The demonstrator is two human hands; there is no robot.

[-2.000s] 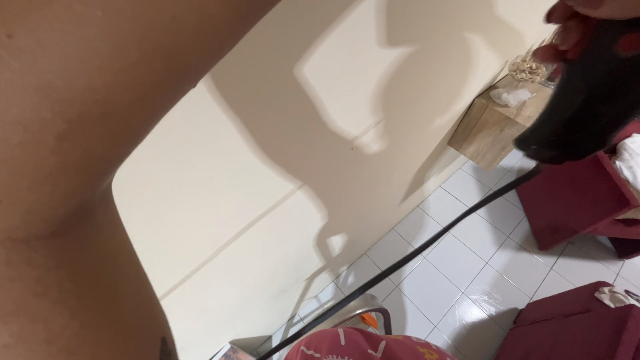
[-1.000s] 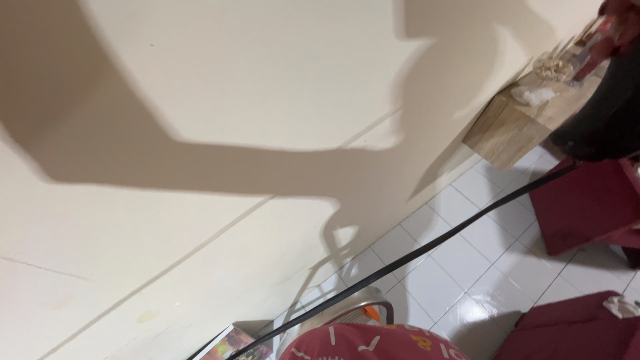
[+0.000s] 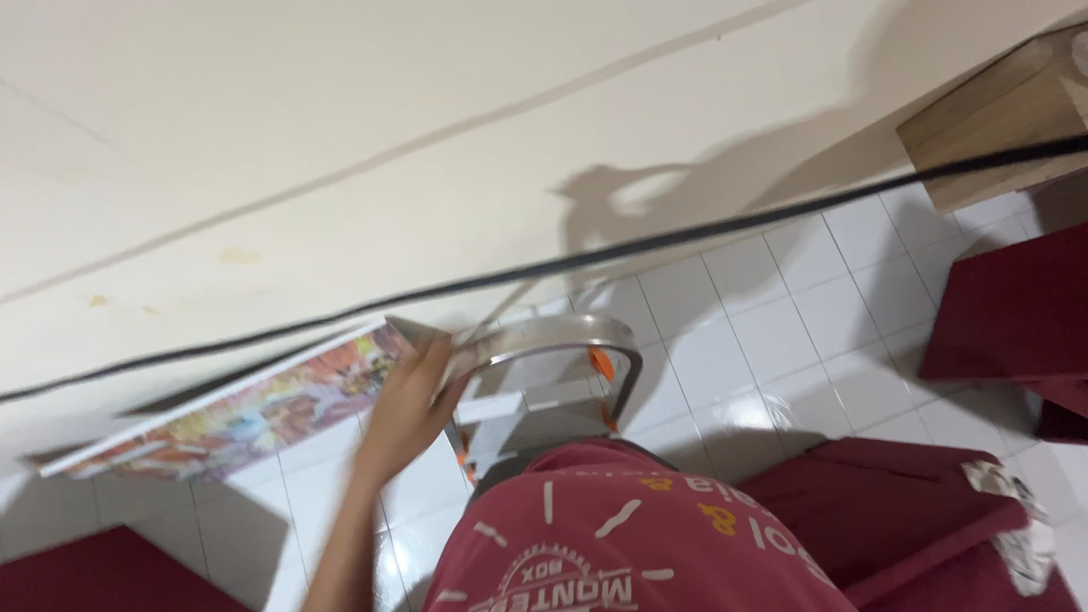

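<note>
My left hand [image 3: 406,406] reaches down at the centre left, its fingers closed around the curved metal handrail [image 3: 565,330] of what looks like a stepladder. The rail has orange parts [image 3: 602,363] below it. Just left of the hand, a colourful painted canvas [image 3: 280,408] leans by the wall. A long black cable [image 3: 595,257] crosses the view from the left edge to the right edge, above the hand and rail. My right hand is out of view, and so is the black object seen earlier.
A cream wall [image 3: 340,110] with small stains fills the upper part. White tiles [image 3: 739,314] cover the floor. Dark red furniture [image 3: 1011,306] stands at right, with more at lower right [image 3: 884,501] and lower left [image 3: 119,569]. A wooden box-like piece [image 3: 994,127] is at upper right.
My left arm, raised at the left two seconds ago, is now down with the hand on the rail. The hand with the black object at upper right has left the view, which has shifted.
</note>
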